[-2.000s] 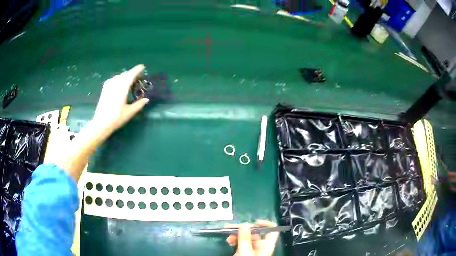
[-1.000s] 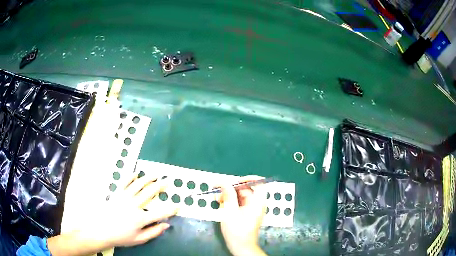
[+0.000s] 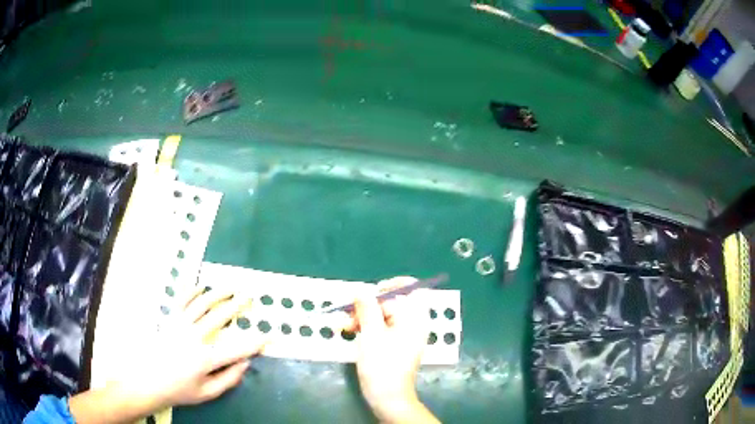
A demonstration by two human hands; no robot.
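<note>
A white strip with two rows of dark round holes lies across the green mat in front of me. My left hand rests flat on the strip's left end with its fingers spread, holding nothing. My right hand is over the right part of the strip and holds thin dark tweezers between thumb and fingers. The tweezers' tip points left, at the holes in the middle of the strip. Whether the tip touches the strip I cannot tell.
Black pocketed trays stand at left and right. Stacked dotted sheets lie beside the left tray. Two loose rings and a white pen-like tool lie near the right tray. Black parts lie on the far mat.
Since two seconds ago, my left hand has left the black part at the far side and come down onto the strip. My right hand has moved up over the strip with the tweezers.
</note>
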